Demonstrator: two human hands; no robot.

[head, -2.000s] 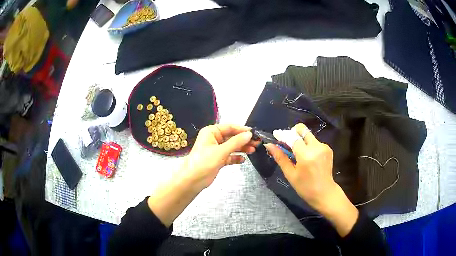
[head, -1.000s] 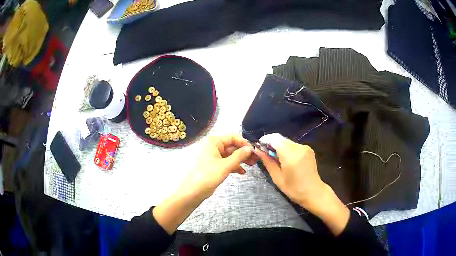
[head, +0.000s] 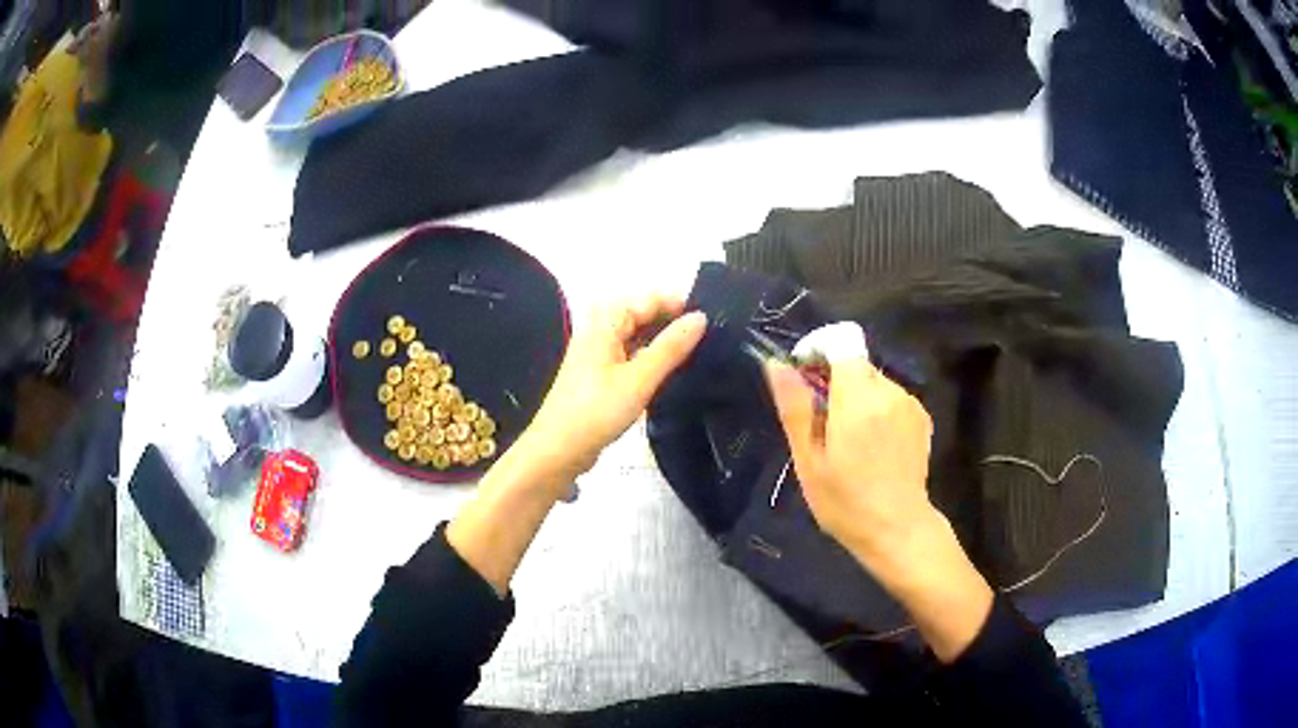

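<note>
The dark trousers [head: 1082,384] lie bunched in front of me, with pinstriped brown-black cloth showing and a navy waistband end [head: 698,413] at their left. My left hand [head: 619,373] pinches the top left edge of the navy end between thumb and fingers. My right hand [head: 854,441] is over the navy cloth, closed on small thread snips [head: 776,349] whose thin blades point up-left near a pale thread. A white wrap [head: 833,341] shows at its fingers. A pale thread [head: 1096,498] curls over the pinstriped cloth. I cannot make out a needle.
A round black dish [head: 498,320] with a red rim holds gold buttons [head: 434,413]. Left of it are a white jar with a black top [head: 264,341], a red tin [head: 285,501] and a black phone-like rectangle [head: 171,515]. A blue bowl [head: 292,114] and dark garment pieces [head: 641,100] lie beyond.
Both hands have moved up along the navy cloth and apart. The navy end now lies flatter with pale marks showing below the hands, and the snips' blades are in clearer view.
</note>
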